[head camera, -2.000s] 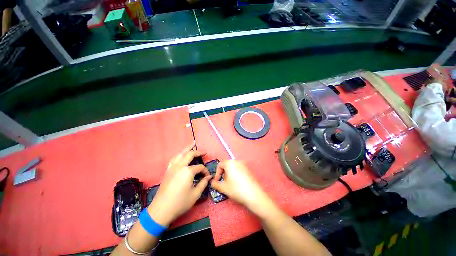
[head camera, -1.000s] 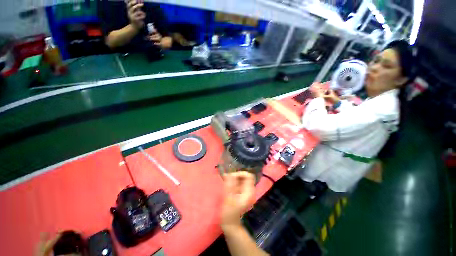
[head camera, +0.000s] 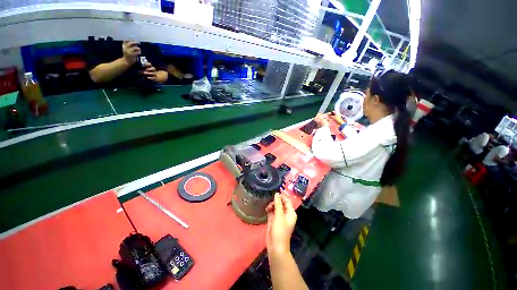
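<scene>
A black camera body (head camera: 139, 264) sits on the red mat at the lower left, with its black rear cover (head camera: 174, 258) beside its right side. Silver dots show on the cover. My right hand (head camera: 280, 222) is raised at the right side of the olive-grey fan (head camera: 253, 198), fingers close together and pointing up. Whether they touch the fan or pinch something small cannot be told. My left hand is not in view. Parts of other black pieces show at the bottom left edge, cut off.
A tape roll (head camera: 196, 187) and a slim pale rod (head camera: 163, 209) lie left of the fan. Black modules (head camera: 301, 184) lie beyond it. A person in a white coat (head camera: 360, 164) is at the right; another person (head camera: 131, 65) is across the green conveyor (head camera: 85, 148).
The view has swung right and up. My right hand has gone from the rear cover to the fan's right side. My left hand has left the picture, off the devices it was working on.
</scene>
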